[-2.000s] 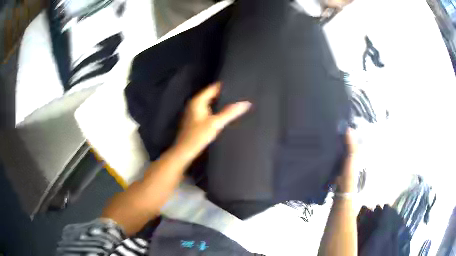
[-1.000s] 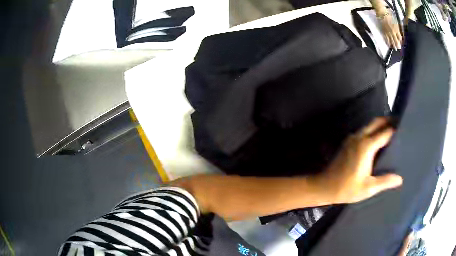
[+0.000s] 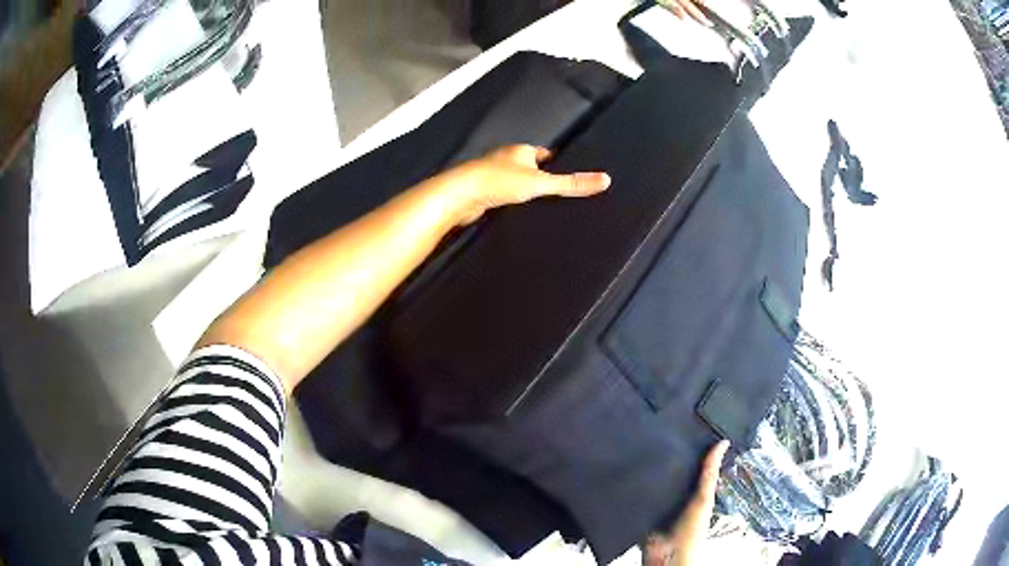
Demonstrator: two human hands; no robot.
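A black tote bag (image 3: pixel 686 299) lies slanted over other black fabric in front of me. Its darker folded base (image 3: pixel 586 221), a rectangular seam outline and two handle tabs (image 3: pixel 725 409) show. Its handles in clear wrap (image 3: pixel 824 426) spread out at its right. My left hand (image 3: pixel 520 182) holds the base's upper left edge, thumb on top and most fingers hidden behind the fabric. My right hand (image 3: pixel 688 514) holds the lower right edge near a tab; it is partly hidden by the bag and cut off by the frame's bottom.
The bag lies on a white-covered table (image 3: pixel 918 299). Thin black strips (image 3: pixel 846 177) and more wrapped handles (image 3: pixel 913 509) lie at the right. Another person's hand (image 3: pixel 692 9) is at the top edge. Black bags (image 3: pixel 111 166) lie on a white surface at the upper left.
The bag that stood raised at the right now lies across the black pile, its tabbed side facing up. My left hand has moved left and up. My right hand shows more.
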